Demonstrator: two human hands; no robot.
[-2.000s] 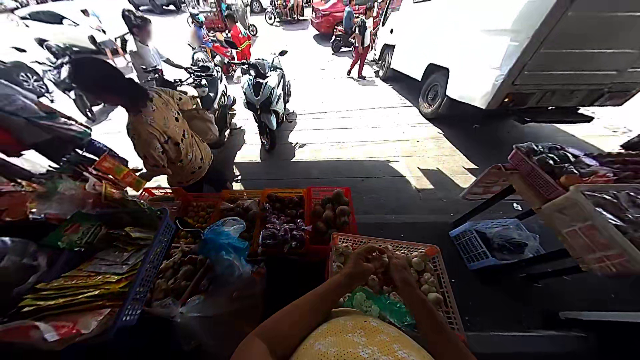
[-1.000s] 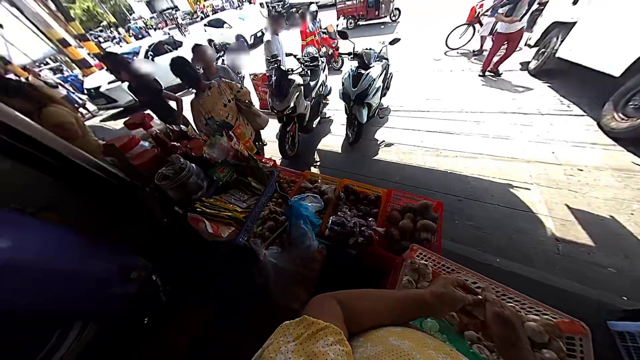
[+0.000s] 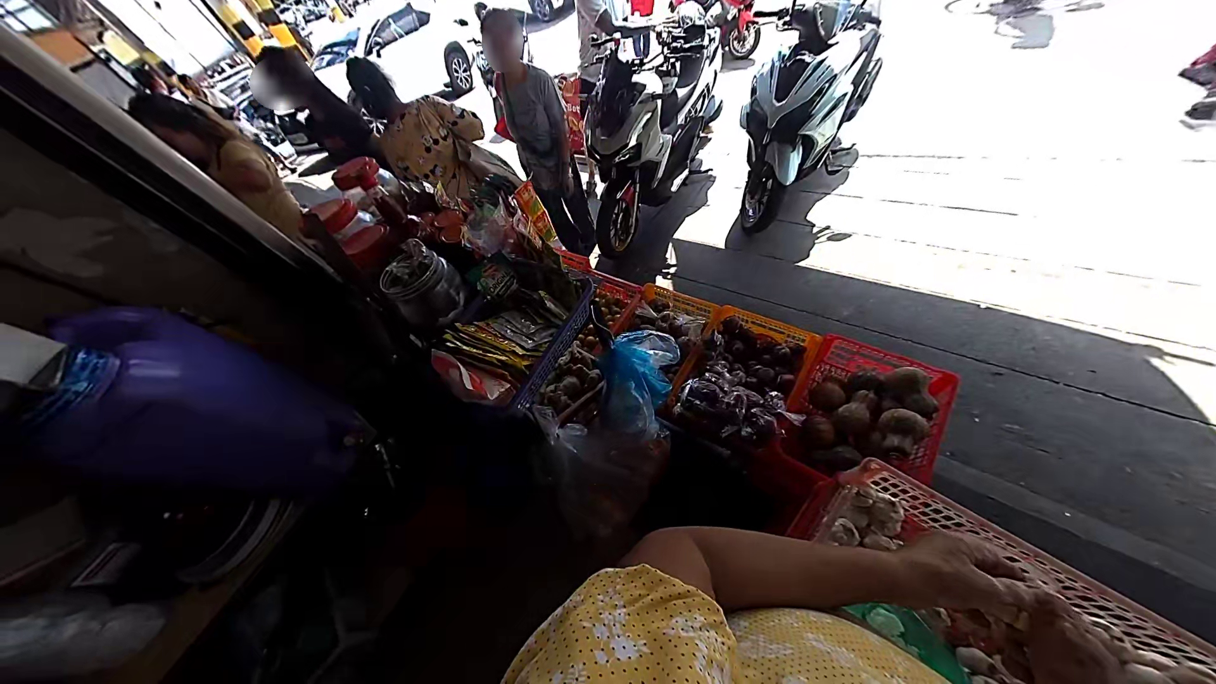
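Note:
At the lower right, my left hand (image 3: pixel 964 575) is over a red plastic crate (image 3: pixel 1054 556) of garlic bulbs (image 3: pixel 869 518). Its fingers meet those of my right hand (image 3: pixel 1069 641), which is lower and partly cut off by the frame's edge. Whether something small lies between the fingers is too blurred to tell. A green plastic bag (image 3: pixel 907 636) with pale pieces in it lies in the crate beneath my left wrist.
A red crate of brown root vegetables (image 3: pixel 898 408), an orange crate of small red onions (image 3: pixel 750 361), and a blue plastic bag (image 3: pixel 636 375) stand left of the garlic. Seasoning packets (image 3: pixel 508 332) and jars (image 3: pixel 423 285) lie farther left. People and parked scooters (image 3: pixel 807 104) are beyond.
The view has swung left, bringing a purple plastic object and more of the stall into sight. My hands stay close together over the garlic crate.

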